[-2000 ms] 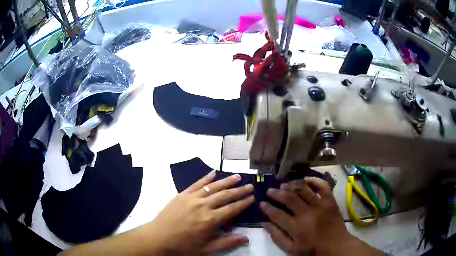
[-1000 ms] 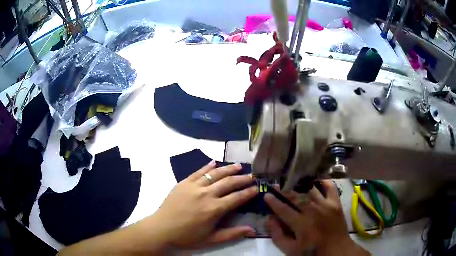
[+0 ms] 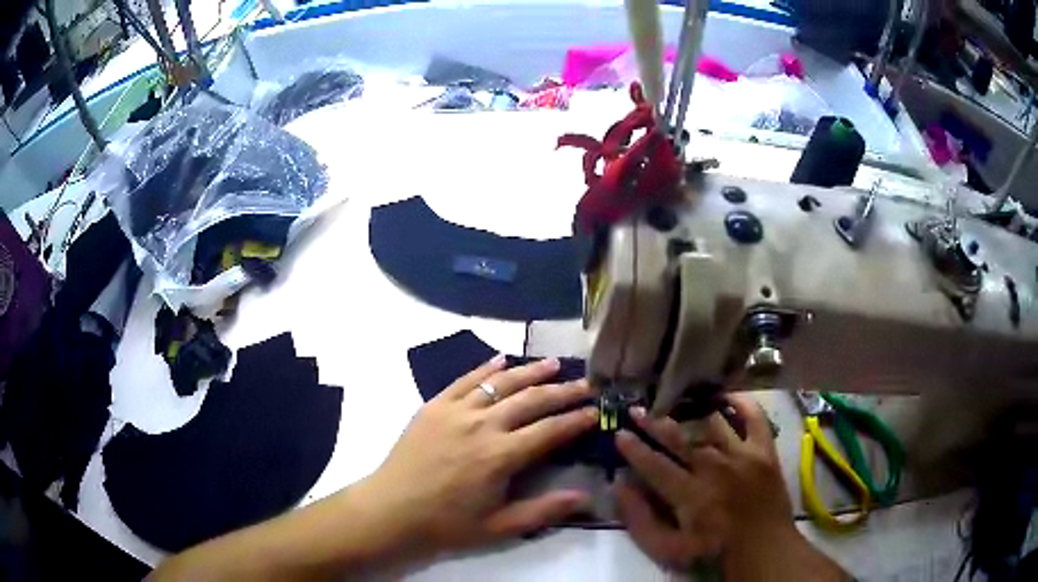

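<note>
A dark curved garment piece (image 3: 446,359) lies under the presser foot (image 3: 612,412) of the cream sewing machine (image 3: 706,307). My left hand (image 3: 489,438) lies flat on the piece left of the needle, with a ring on one finger. My right hand (image 3: 711,477) presses on it just right of the needle, partly under the machine head. My fingertips are close to the foot on both sides. The label under the needle cannot be made out. Behind, a finished dark piece (image 3: 421,262) shows a small woven label (image 3: 485,268).
A stepped stack of dark pieces (image 3: 228,449) lies at left. Loose labels (image 3: 194,350) and a clear plastic bag (image 3: 216,171) are behind it. Yellow and green snips (image 3: 837,466) lie right of my right hand. A dark thread cone (image 3: 830,151) stands behind the machine.
The piece under the foot has shifted and turned slightly, with both hands staying on it. My left fingers have moved slightly back. The view has shifted a little.
</note>
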